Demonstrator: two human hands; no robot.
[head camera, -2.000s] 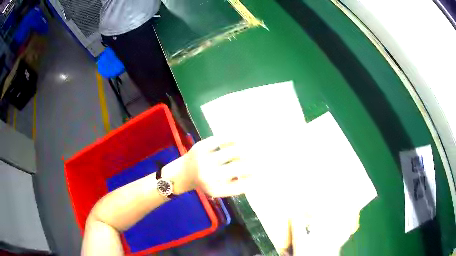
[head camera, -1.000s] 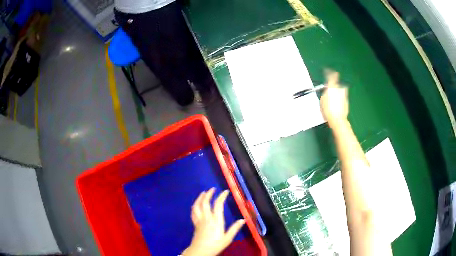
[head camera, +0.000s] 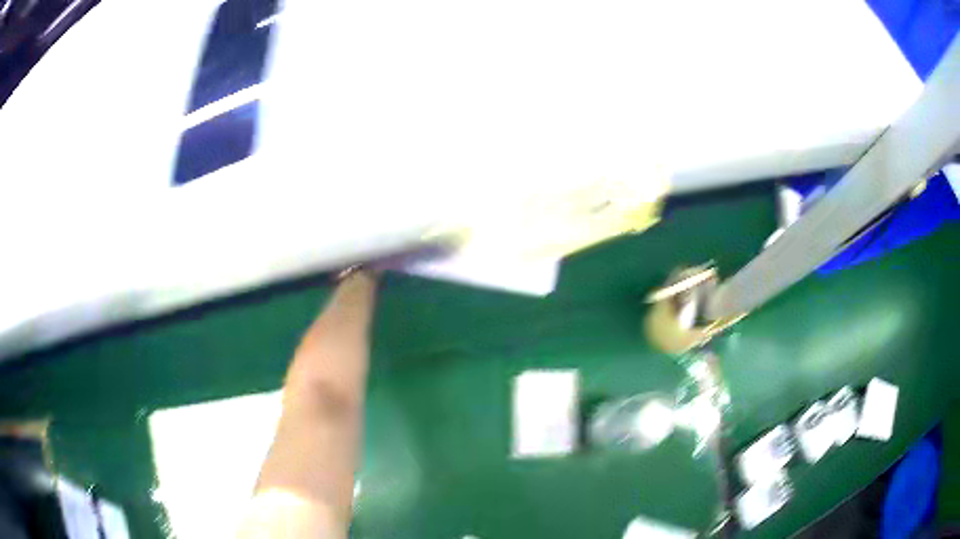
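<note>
One bare forearm, apparently my left, reaches up from the bottom left over the green bench. Its wrist end (head camera: 360, 282) meets the edge of a bright white surface, with a small dark band-like spot there. My left hand is blurred and washed out, so its fingers and grip cannot be told. Just right of it lie a blurred white sheet (head camera: 516, 274) and a yellowish flat thing (head camera: 605, 219). A large white paper (head camera: 205, 458) lies beside the forearm. My right hand is not in view.
The bright white surface (head camera: 474, 95) fills the top. A tan ring (head camera: 668, 321) sits by a slanted grey post (head camera: 832, 226). A white block (head camera: 545, 413) and clear plastic (head camera: 632, 421) lie at centre. Several white units (head camera: 766, 455) are at right, near blue objects (head camera: 912, 486).
The view has swung away from the red tote, the blue sheet in it and the person. The right hand with the pen has left view. A forearm now reaches to the white surface's edge.
</note>
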